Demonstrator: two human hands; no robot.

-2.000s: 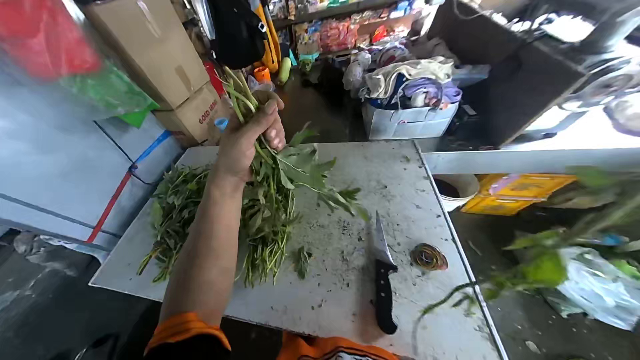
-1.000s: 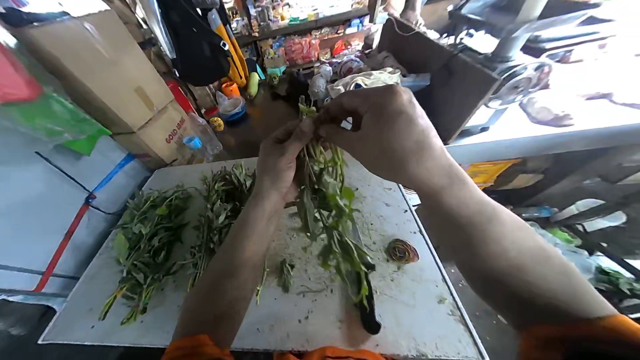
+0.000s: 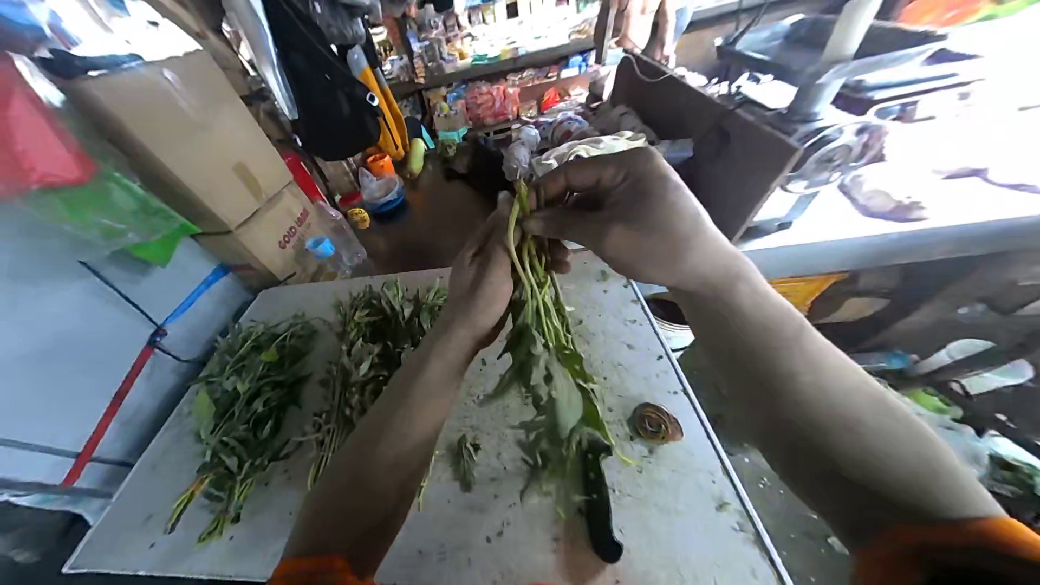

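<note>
My left hand [image 3: 486,280] grips a bunch of leafy green stems [image 3: 556,378] near the stem ends, the leaves hanging down over the table. Against the top of those stems, my right hand [image 3: 621,215] pinches with thumb and fingers. Below the leaves lies a knife with a black handle [image 3: 600,508], its blade hidden. A coil of rubber bands [image 3: 656,423] sits to its right. Two heaps of greens rest at the left, one at the far left [image 3: 252,406] and one partly behind my left forearm [image 3: 370,349]. A small loose sprig [image 3: 465,461] lies between forearm and knife.
The white table [image 3: 666,520] carries scattered leaf bits. Cardboard boxes [image 3: 183,138] stand beyond its left corner, near a plastic bottle [image 3: 329,252]. A white bucket [image 3: 670,321] is beside the right edge. At the upper right is a counter [image 3: 877,240] bearing a scale-like device.
Two seconds ago one hand held greens upright at the left and another bunch hung at the far right. Both hands have since come together on one bunch, which now hangs over the knife blade.
</note>
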